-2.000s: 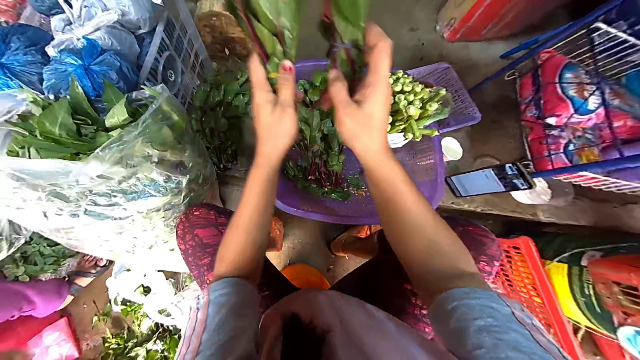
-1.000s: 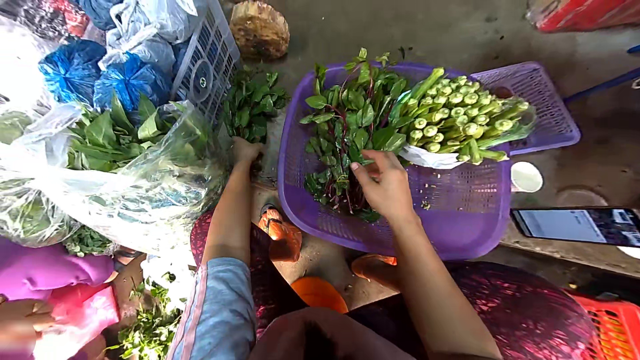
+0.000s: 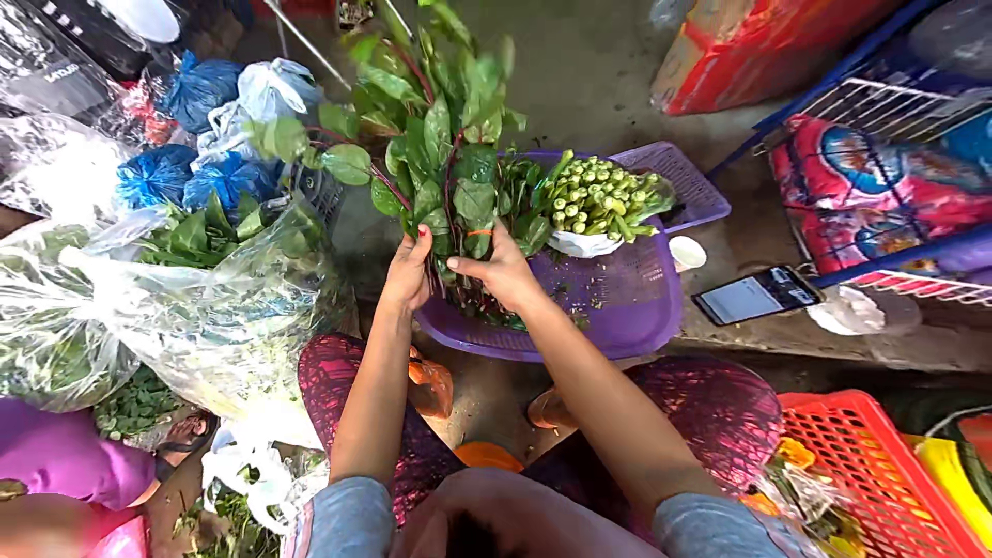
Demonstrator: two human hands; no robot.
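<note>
Both hands hold a bunch of red-stemmed leafy greens upright above the left part of a purple plastic basket. My left hand grips the stems from the left. My right hand closes on them from the right, beside an orange band around the bunch. More greens lie in the basket behind my right hand. To their right, pale green stalks rest in the basket on white plastic. The lower stems are partly hidden by my fingers.
Clear plastic bags of greens and blue plastic bags are at the left. A phone, a white cup and a wire rack stand right of the basket. A red crate is at lower right; another person sits at lower left.
One second ago my left hand was low beside the basket and my right hand was on greens inside it. Now both hands hold a bunch raised over the basket.
</note>
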